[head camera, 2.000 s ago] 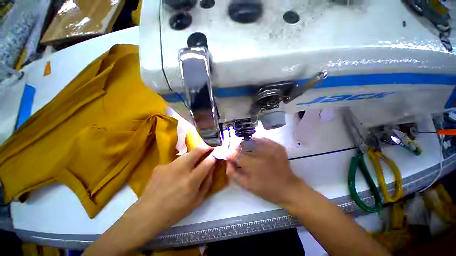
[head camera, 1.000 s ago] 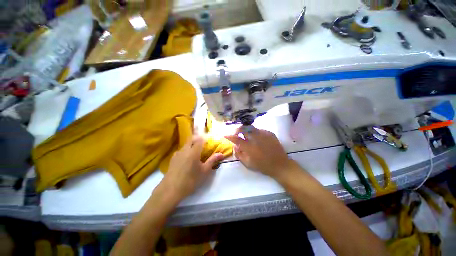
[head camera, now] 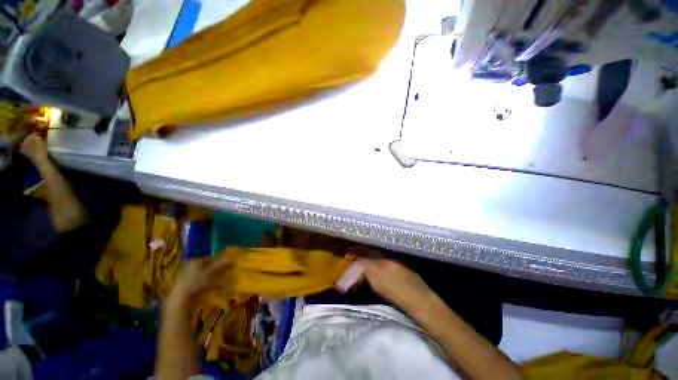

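Observation:
A mustard cloth piece (head camera: 279, 271) is stretched between my hands, below the table's front edge and over the lap. My left hand (head camera: 199, 279) is blurred and grips its left end. My right hand (head camera: 388, 276) pinches its right end, where a short pale pink-white strip (head camera: 349, 276) shows at the fingers. A larger mustard panel (head camera: 279, 63) lies folded on the white table at the upper left. The sewing machine's needle area (head camera: 546, 74) is at the upper right, with no cloth under it.
The ruler-marked table edge (head camera: 334, 223) crosses the view above my hands. A green basket (head camera: 241, 231) and bunched mustard pieces (head camera: 227, 334) are below it. A green scissor loop (head camera: 649, 249) is at the far right. Another person's arm (head camera: 59, 185) and a grey machine (head camera: 67, 63) are at left.
My hands have moved from the needle area down over the lap, with a mustard piece now between them. The view has shifted down and left. The larger panel remains on the table.

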